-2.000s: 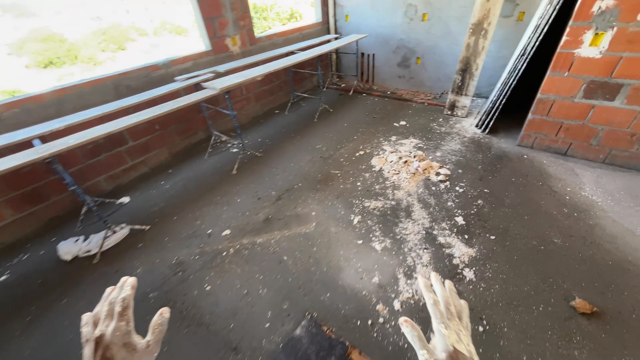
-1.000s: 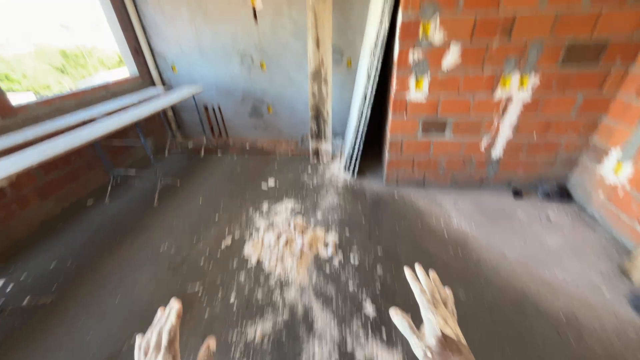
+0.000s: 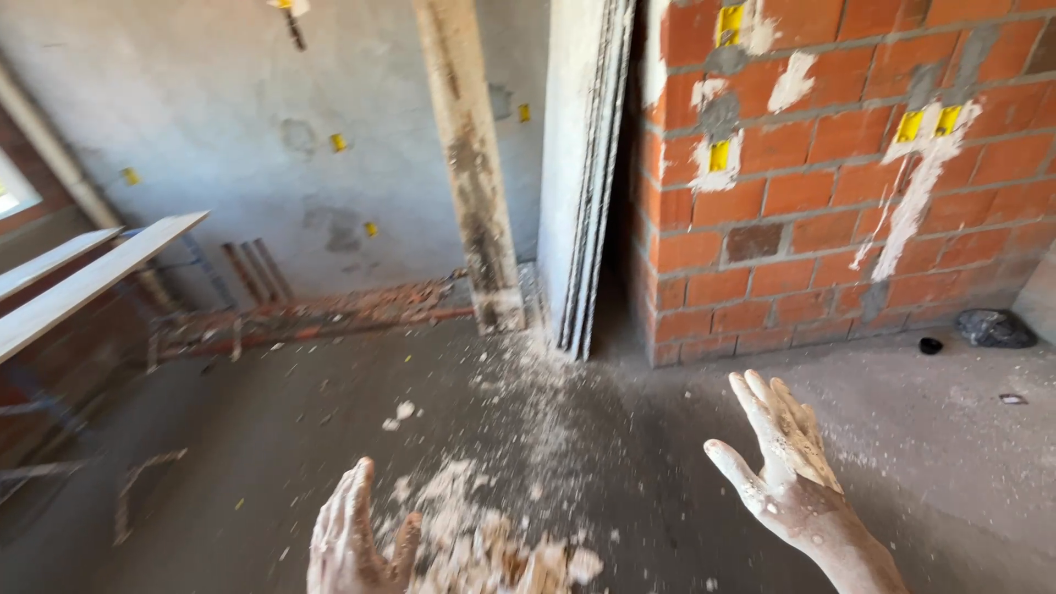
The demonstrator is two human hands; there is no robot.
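Note:
Both hands are coated in whitish plaster dust and hold nothing. My left hand (image 3: 355, 532) is raised at the bottom, thumb and fingers apart, just left of a heap of broken plaster rubble (image 3: 511, 557) on the concrete floor. My right hand (image 3: 780, 462) reaches up from the lower right with its fingers spread, in front of the floor below the brick wall (image 3: 825, 198). Ahead, a stained wooden plank (image 3: 474, 173) stands against the grey plastered wall (image 3: 206, 107). Beside it, a stack of upright pale panels (image 3: 575, 190) leans near a dark opening.
Long pale boards (image 3: 91, 285) lie on metal trestles at the left. Debris and pipes (image 3: 330, 318) run along the far wall's foot. Yellow electrical boxes (image 3: 719, 155) are set in the walls. A black plastic bag (image 3: 996, 328) sits at the right corner.
The view has swung right and closer to the plank and panels. The rubble heap now lies at the bottom of the view. Both hands stay raised with nothing in them.

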